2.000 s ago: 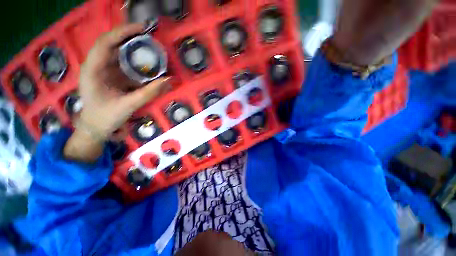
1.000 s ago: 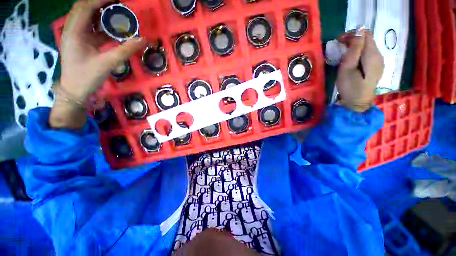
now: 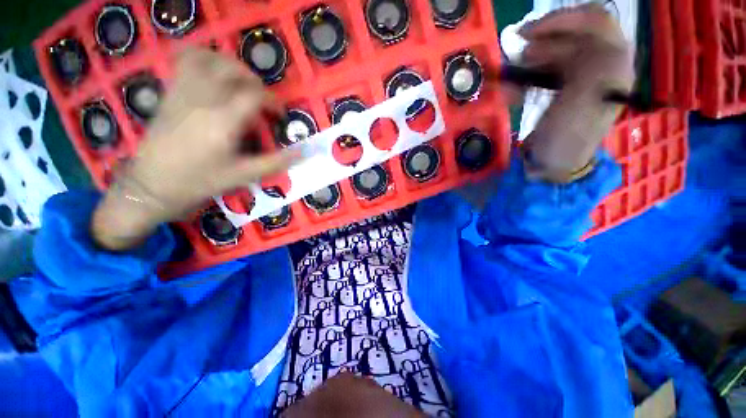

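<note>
A red-orange compartment tray (image 3: 176,271) lies tilted in front of me, with round dark speaker drivers (image 3: 324,34) in its pockets. A white die-cut adhesive strip (image 3: 315,171) with round holes lies across the tray's lower rows. My left hand (image 3: 192,143) is blurred over the left-middle of the tray, its fingertips at the strip; I cannot tell whether it holds anything. My right hand (image 3: 577,90) is blurred beyond the tray's right edge, closed around a slim dark tool (image 3: 532,77), which sticks out on both sides of the hand.
White spent backing sheets (image 3: 24,139) full of holes lie at the far left. White strips (image 3: 533,110) lie under and beside my right hand. Red-orange trays (image 3: 650,159) are at the right, with more (image 3: 720,57) at the upper right. A brown box (image 3: 703,306) is at the lower right.
My left hand has moved down and right from the tray's upper left to the strip; the driver it held no longer shows in it. The dark tool now shows in my right hand.
</note>
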